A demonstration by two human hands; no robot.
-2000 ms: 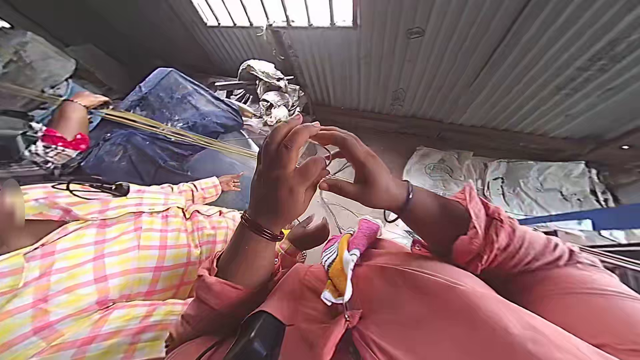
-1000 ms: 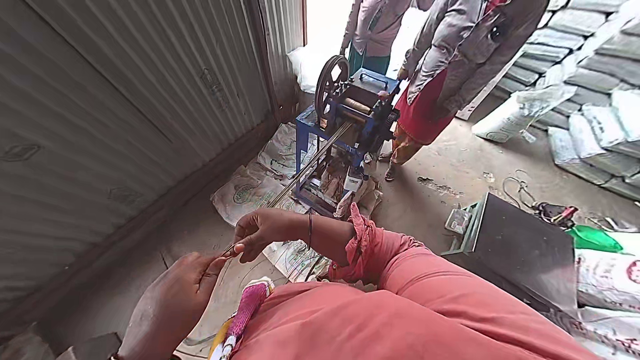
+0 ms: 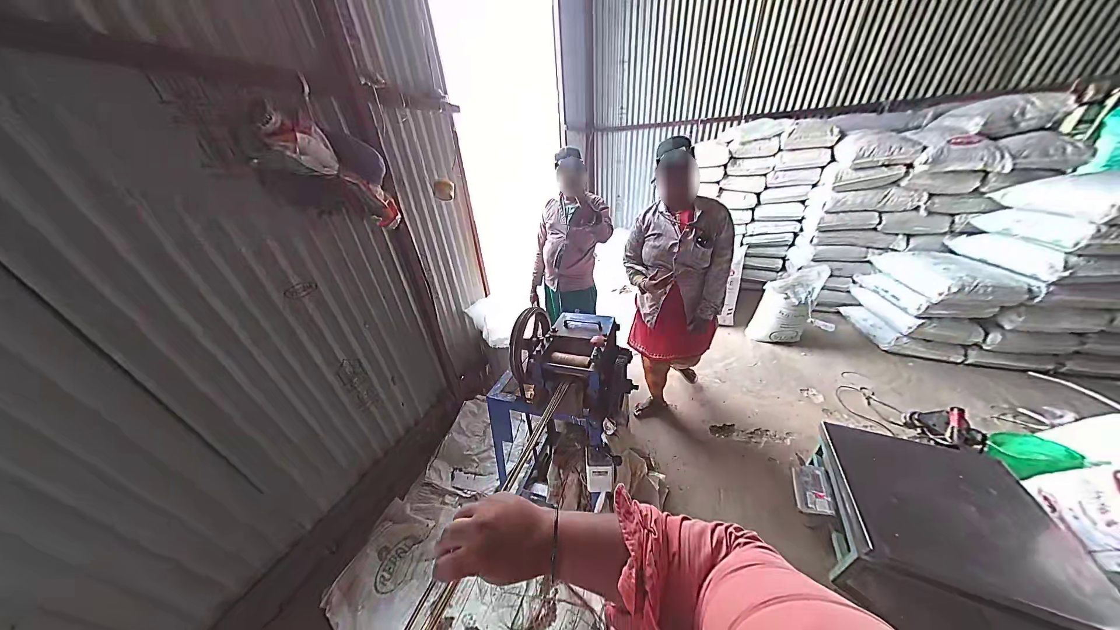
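Observation:
My right hand (image 3: 497,538) reaches in from the lower right, a thin dark band at its wrist and a coral sleeve behind it. Its fingers are curled down over long thin strips (image 3: 535,442), which show again below the hand; whether the fingers grip them is hidden. These strips slope down from the rollers of a blue and black roller machine (image 3: 573,354), with a spoked wheel (image 3: 529,343) at its left side. The machine rests on a blue metal stand (image 3: 500,429). My left hand is out of view.
Two people (image 3: 573,245) (image 3: 678,262) stand behind the machine. A corrugated metal wall (image 3: 219,350) runs along the left. Stacked sacks (image 3: 927,201) line the back right. A dark-topped box (image 3: 945,516) stands at the lower right, near a green basin (image 3: 1032,453). Flattened sacks (image 3: 385,560) cover some floor.
The view has swung up and away from my lap. My two hands, close together in the earlier frames, are apart now: the left has gone out of view and the right is over the strips.

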